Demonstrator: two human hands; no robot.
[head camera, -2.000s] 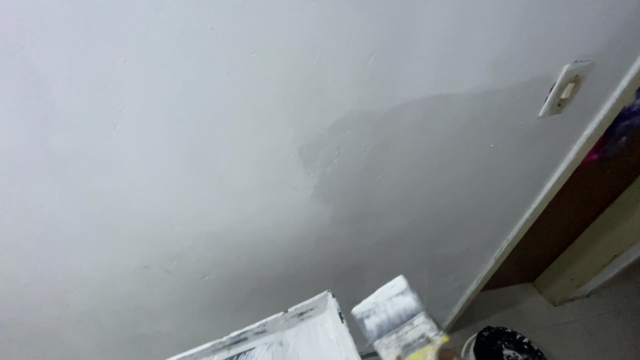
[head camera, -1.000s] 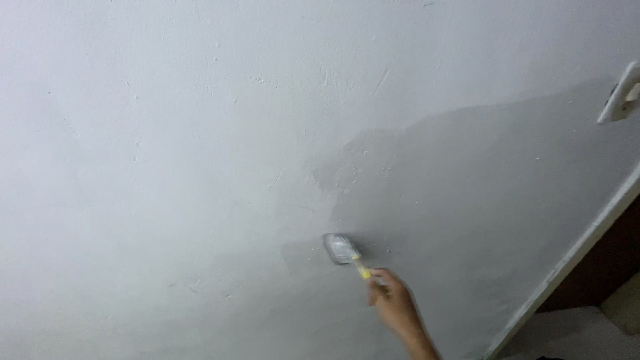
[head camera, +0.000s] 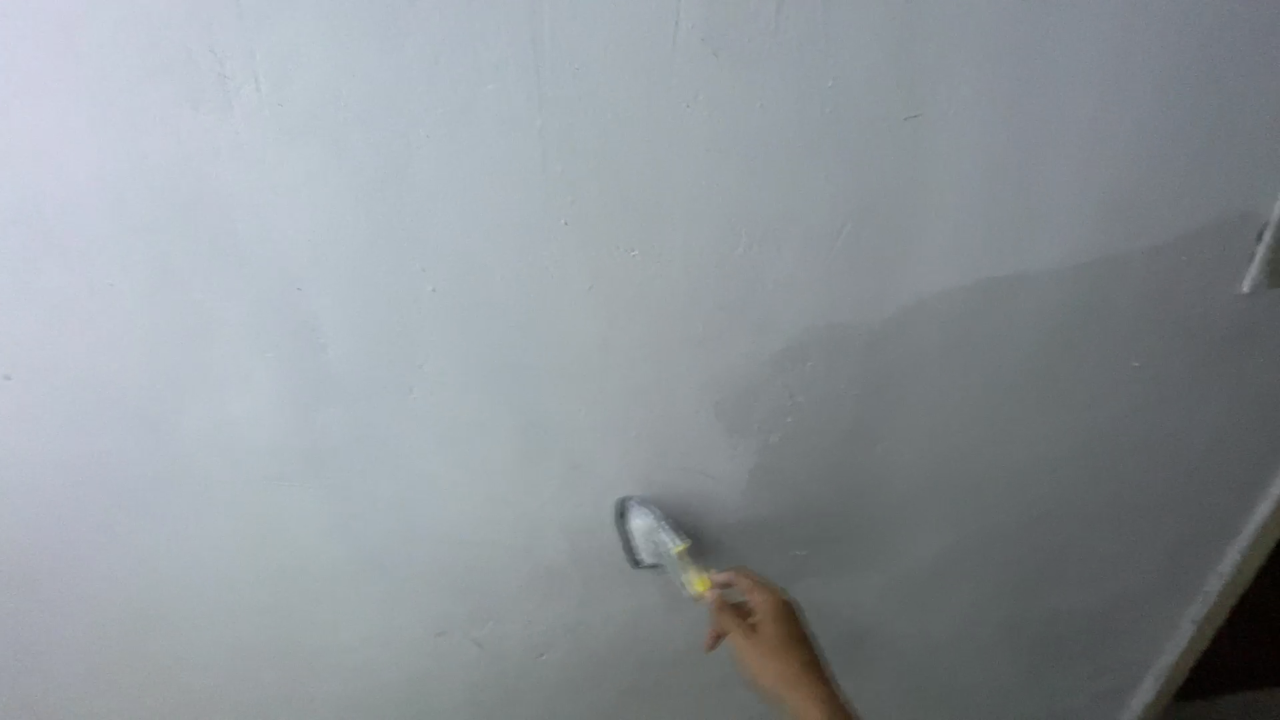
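Low in the head view, right of centre, my right hand (head camera: 755, 625) grips the yellow handle of a paintbrush (head camera: 648, 535). White paint coats the brush, and its dark-edged bristles lie against the wall (head camera: 400, 400) or very close to it. The wall is pale, with small bumps and scratches. A darker grey patch (head camera: 960, 430) spreads to the right of the brush, with an uneven upper edge. My left hand is out of view.
At the right edge, part of a wall switch plate (head camera: 1262, 250) shows. A pale door frame (head camera: 1205, 600) slants across the lower right corner, with a dark area beyond it.
Two seconds ago the brush was beside a paint tray at the bottom; one second ago it was at the wall. The tray has left the view, which has shifted left.
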